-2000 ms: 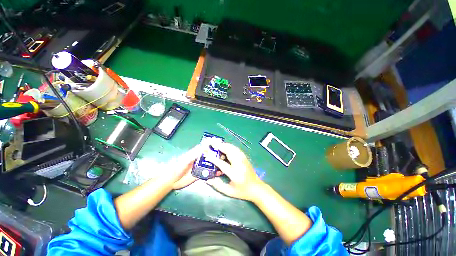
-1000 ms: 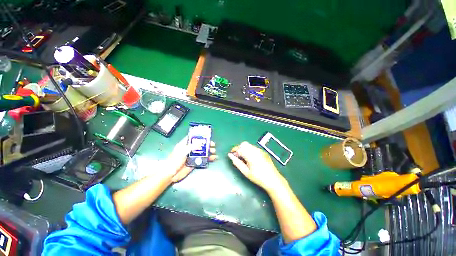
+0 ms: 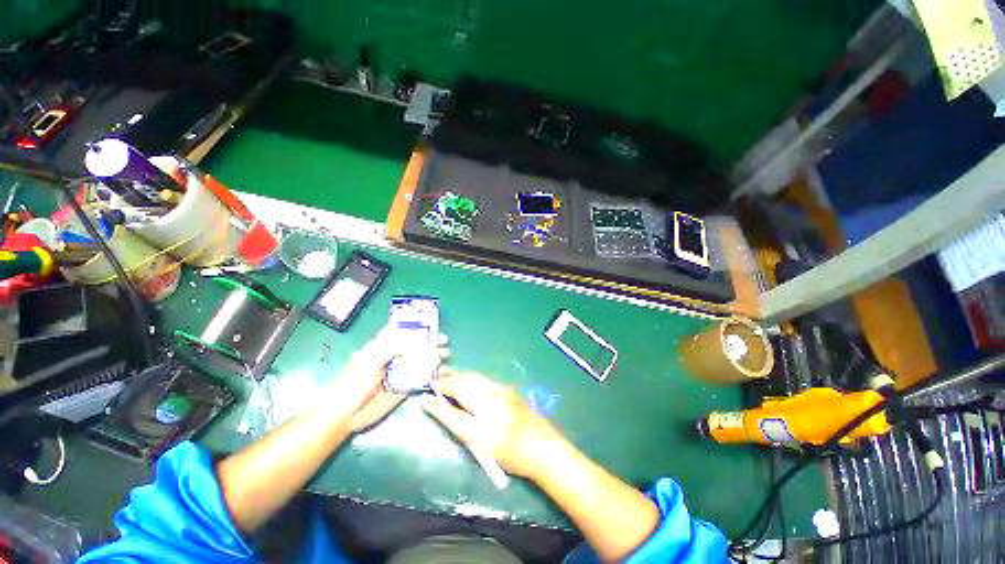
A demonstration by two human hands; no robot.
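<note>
My left hand (image 3: 380, 380) holds a dark phone housing with a bright LCD module (image 3: 413, 342) upright in view, screen side up, over the bench middle. My right hand (image 3: 485, 413) grips thin silver tweezers (image 3: 493, 470); their rear end sticks out below the palm. The right fingertips are at the lower right corner of the housing; the tweezer tips are too small to make out. A pale-edged empty front bezel (image 3: 581, 345) lies to the right. A black phone shell (image 3: 348, 290) lies to the left.
Solder wire spool (image 3: 235, 325) and tool pot (image 3: 187, 220) stand left. A tan round cup (image 3: 727, 350) and yellow-orange electric screwdriver (image 3: 793, 421) with cables are right. A wood-edged sample parts board (image 3: 474, 251) runs along the rear. A blue pick (image 3: 542, 399) lies beyond my right hand.
My right hand, earlier on the phone and then apart from it, is back at its lower edge, now with tweezers showing. The tweezers no longer lie on the mat. The view has shifted slightly.
</note>
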